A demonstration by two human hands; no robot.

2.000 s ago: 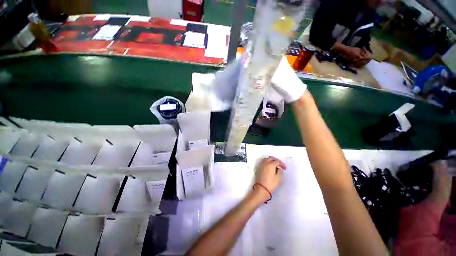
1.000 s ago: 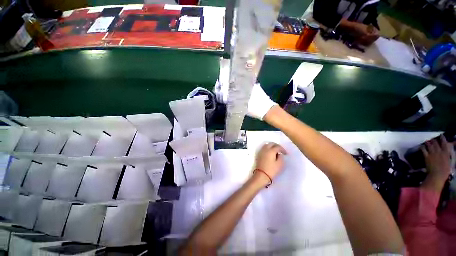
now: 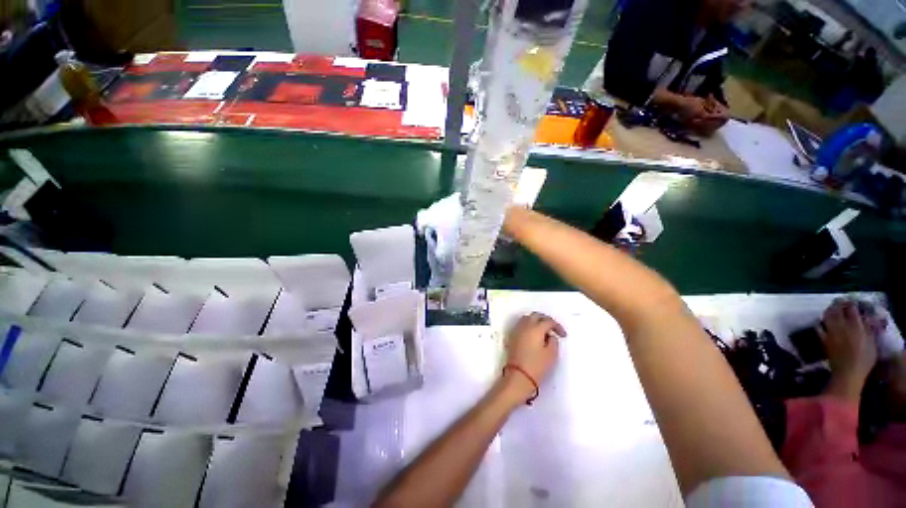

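Observation:
My left hand [image 3: 534, 347], bare with a thin red bracelet, rests on the white bench, fingers loosely curled, holding nothing I can see. My right forearm reaches over the green belt [image 3: 298, 189]. My gloved right hand [image 3: 444, 234] is mostly hidden behind the wrapped post; white glove or plastic shows at the post's left side. Whether it holds anything cannot be told. An open box flap [image 3: 530, 189] shows just right of the post on the belt. Two open boxes [image 3: 387, 352] with raised white flaps stand left of the post's foot.
The tape-wrapped post [image 3: 494, 149] rises between me and the belt. Rows of open boxes [image 3: 199, 382] fill the left. Black open boxes stand on the belt at right [image 3: 634, 220] and far left [image 3: 40, 193]. A neighbour's hands [image 3: 846, 342] are beside tangled black cables [image 3: 763, 365]. Another person sits opposite.
My right hand has moved left behind the post. The bagged item beside the post no longer shows clearly. Another open box has appeared at the belt's far left. My left hand stays put.

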